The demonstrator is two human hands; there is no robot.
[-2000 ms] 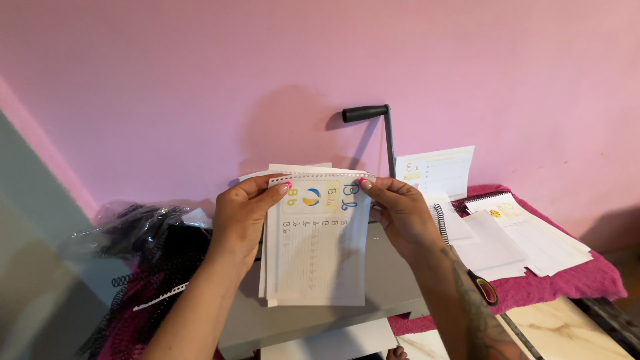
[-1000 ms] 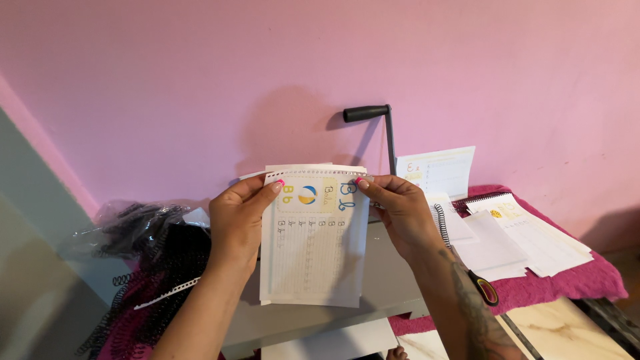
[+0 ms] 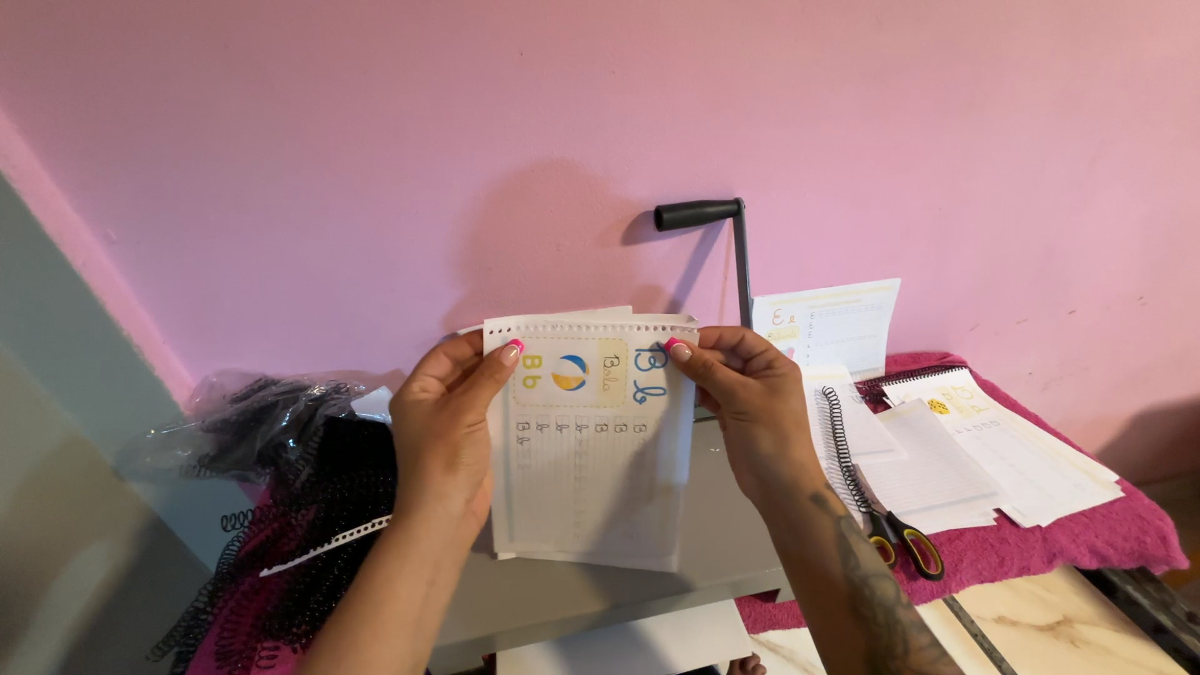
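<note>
Between my hands hangs a sheaf of printed letter worksheets (image 3: pixel 591 478), with a row of punched holes along its upper edge and a ball picture below them. My left hand (image 3: pixel 445 427) pinches its upper left corner between thumb and fingers. At the upper right corner, my right hand (image 3: pixel 750 398) grips it the same way. Behind and below the sheets is a grey binding machine (image 3: pixel 731 525), partly hidden. Its crank with a black handle (image 3: pixel 698 214) rises behind my right hand.
Black spiral coils (image 3: pixel 328 525) and a clear plastic bag (image 3: pixel 272 422) lie at left, with a punched paper strip (image 3: pixel 328 544). At right, a magenta towel (image 3: pixel 1097 544) bears spiral-bound worksheets (image 3: pixel 1041 459) and scissors (image 3: pixel 905 544). One worksheet (image 3: pixel 830 328) leans on the pink wall.
Both hands keep hold of the sheaf's top corners. The sheets have shifted slightly against each other, and their top edges sit a little differently.
</note>
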